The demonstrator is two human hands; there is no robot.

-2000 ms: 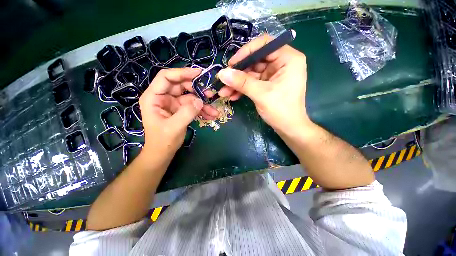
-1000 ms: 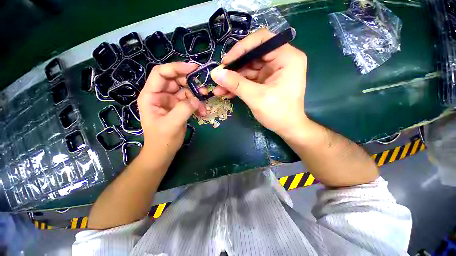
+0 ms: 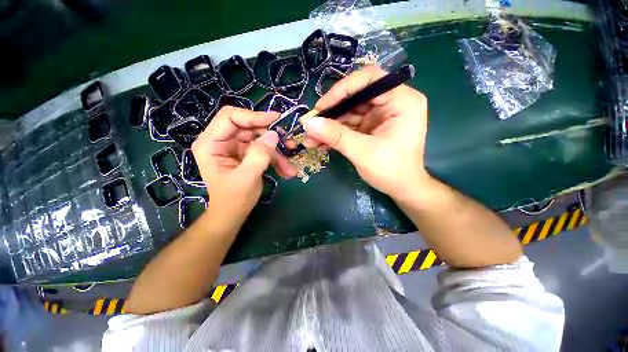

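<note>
My left hand point(image 3: 233, 155) holds a black watch case frame point(image 3: 290, 121) with shiny edges by its left and lower side. My right hand point(image 3: 379, 130) holds a slim black pen-like tool point(image 3: 368, 91), which may be tweezers. Its tip end lies at the frame's upper right side, partly hidden by my right thumb and fingers. A pile of small tan parts point(image 3: 310, 163) lies on the green bench just below the frame. Whether a tan part is at the tool tip is too small to tell.
A heap of black frames point(image 3: 195, 104) lies behind and left of my hands. A clear blister tray point(image 3: 76, 237) at left holds a column of black frames. A crinkled bag point(image 3: 509, 72) lies at the back right, another clear bag point(image 3: 377, 34) behind the heap. A pale rail point(image 3: 441, 19) runs behind.
The held frame is more tilted, and my left fingers have shifted around its lower edge. The whole view has shifted slightly. Both hands keep their holds.
</note>
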